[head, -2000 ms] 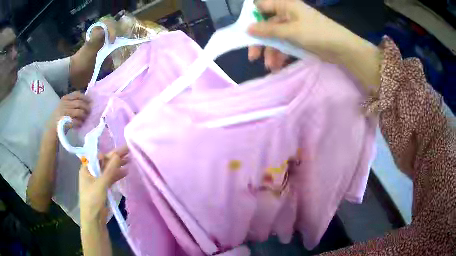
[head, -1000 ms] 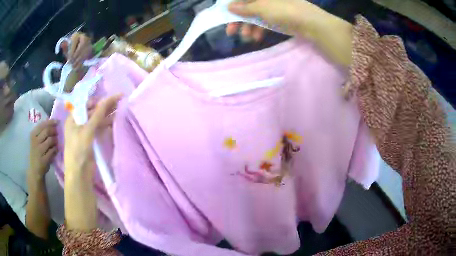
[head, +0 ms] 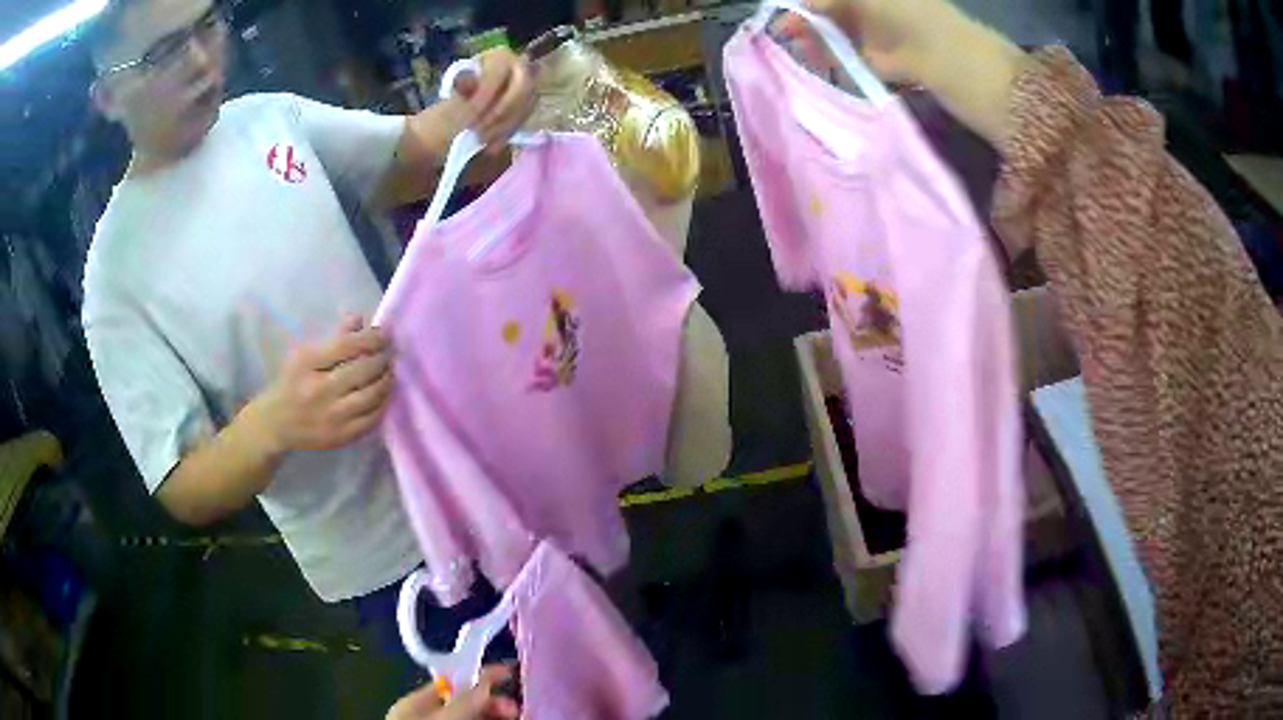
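Note:
My right hand (head: 858, 35), in a brown patterned sleeve, grips a white hanger (head: 844, 54) at the top right. A pink top with a small chest print (head: 875, 267) hangs from it, turned partly sideways. My left hand (head: 457, 696) is cut off by the bottom edge and holds another white hanger (head: 450, 654) with an orange spot. A second pink top (head: 577, 647) hangs on it, mostly out of the picture. A third pink top (head: 563, 338) hangs on a white hanger held by another person.
A person in a white shirt (head: 267, 239) stands at the left. A dress form with gold covering (head: 697, 380) stands behind the third top. An open carton (head: 844, 521) is behind my right-hand top. Yellow floor tape (head: 760, 478) crosses behind.
My right hand's top has moved right and turned sideways, away from the others. My left hand has gone down to the bottom edge with its hanger. The other person's top now shows its front.

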